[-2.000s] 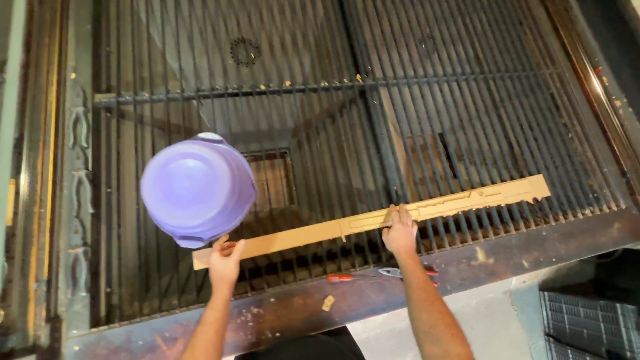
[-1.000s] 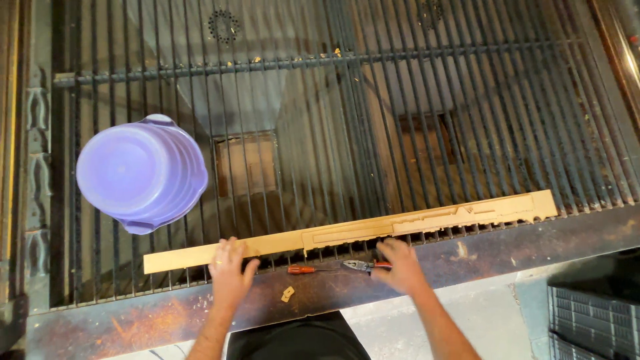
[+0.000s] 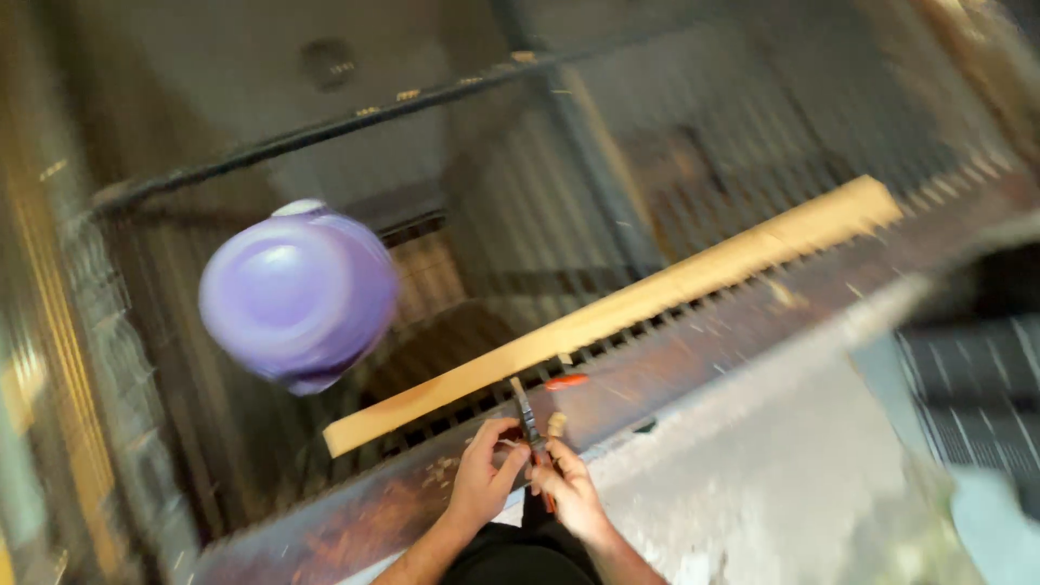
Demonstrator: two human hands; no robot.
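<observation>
My right hand point(image 3: 569, 487) is closed around a pair of pliers point(image 3: 532, 435) with orange-red handles, low in the middle of the head view. Beside it, my left hand point(image 3: 491, 471) has its thumb and fingertips near the pliers' side; blur hides whether they touch them. A small light strip shows at the jaws. Beyond the hands a long wooden strip point(image 3: 601, 317) lies slantwise over the metal grating. An orange-red handled tool point(image 3: 566, 381) rests on the metal edge, with a small wood chip point(image 3: 556, 423) nearer me.
An upside-down purple plastic tub point(image 3: 296, 292) stands on the grating, left of the wooden strip. A dark crossbar point(image 3: 325, 138) runs across behind it. The rusty metal edge point(image 3: 349, 520) of the frame lies in front, with crumbs on it. A dark crate point(image 3: 975, 390) is at right.
The pliers that lay on the metal edge are now in my right hand. Both hands have left the wooden strip and come together near my body. The view has tilted.
</observation>
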